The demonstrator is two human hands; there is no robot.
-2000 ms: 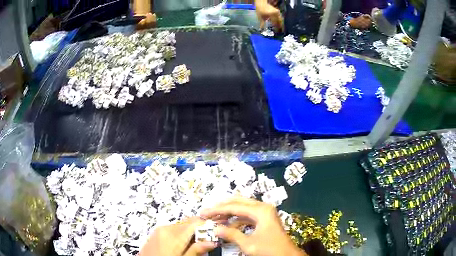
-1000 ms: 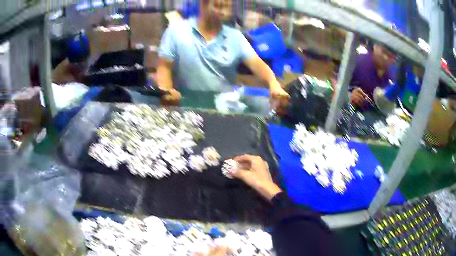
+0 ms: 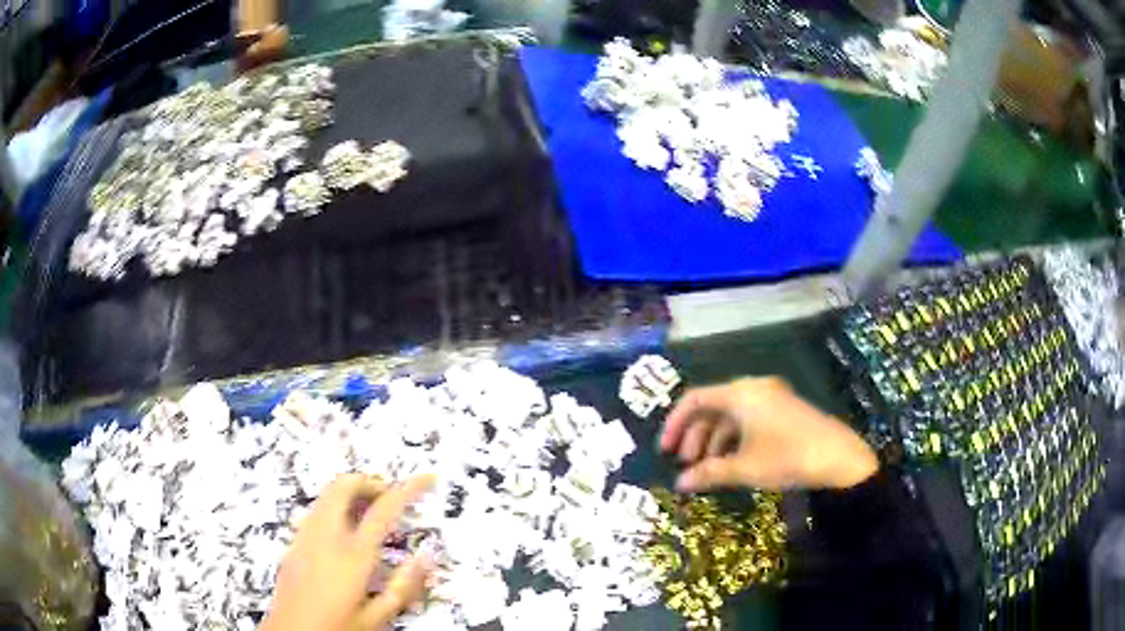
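Note:
White plastic inserts [image 3: 247,493] lie in a big loose pile before me. A lone insert [image 3: 650,383] sits at its upper right. Small brass contacts [image 3: 722,555] are heaped right of the pile. My left hand [image 3: 339,561] is over the pile, thumb and fingers apart around loose white pieces; nothing is clearly held. My right hand [image 3: 777,438] is above the brass heap, right of the lone insert, fingers curled with a gap to the thumb and nothing seen in them. Fitted inserts [image 3: 197,173] are clustered on the black mat [image 3: 432,136], three at the cluster's right edge.
A blue sheet [image 3: 629,234] carries another white pile [image 3: 697,123]. A grey post [image 3: 931,148] rises at its right. Rows of dark units [image 3: 987,394] with yellow spots stand at right. A clear bag [image 3: 43,542] is cut off at the left edge. Another person's hand [image 3: 262,47] shows at the top.
My right hand has come back from the black mat and no longer holds the insert; one more piece sits at the cluster's right edge. My left hand is now fully in view. The camera has tilted down.

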